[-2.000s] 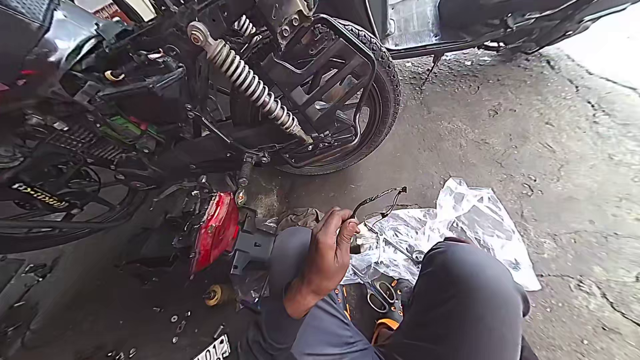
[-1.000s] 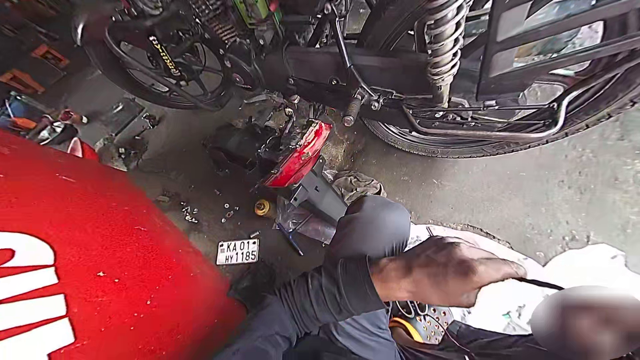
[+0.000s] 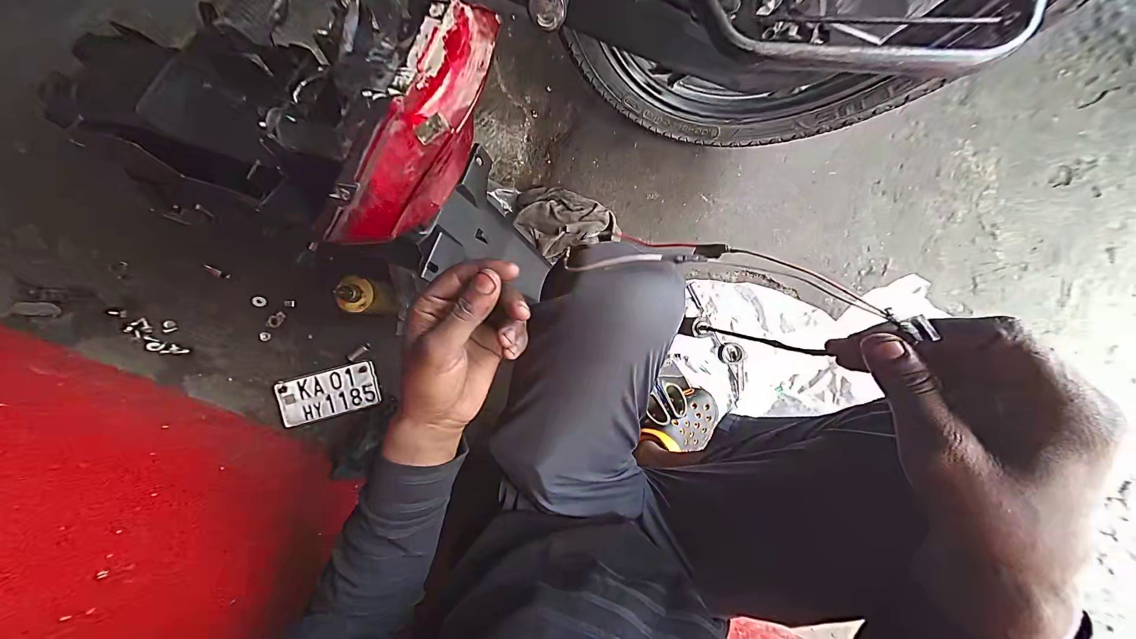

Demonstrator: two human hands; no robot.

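Observation:
My left hand (image 3: 466, 333) is raised left of my bent knee, thumb against the curled index finger, with nothing visible in the pinch. My right hand (image 3: 994, 444), at the right, pinches a thin wire harness (image 3: 803, 266) between thumb and fingers. Small metal terminals (image 3: 919, 327) stick up by the thumb. Red and pale wires arc left from there over the knee, through a dark sleeve. A black cable (image 3: 768, 340) also runs left from my right fingertips; its far end lies near a ring spanner (image 3: 730, 355) on clear plastic sheeting (image 3: 790, 390).
Ahead is a motorcycle's rear wheel (image 3: 710, 115). A red tail panel (image 3: 417, 142) with dark plastic parts lies at left, near a crumpled rag (image 3: 564, 217). Loose fasteners (image 3: 151, 335), a yellow-sided round item (image 3: 355, 295) and a number plate (image 3: 328, 390) lie beside a red surface (image 3: 133, 497). Scissors (image 3: 666, 404) rest by my leg.
My left hand held a black wire over my lap; it has let go and moved left. My right hand, now clearly in view, holds the wires. The view has shifted.

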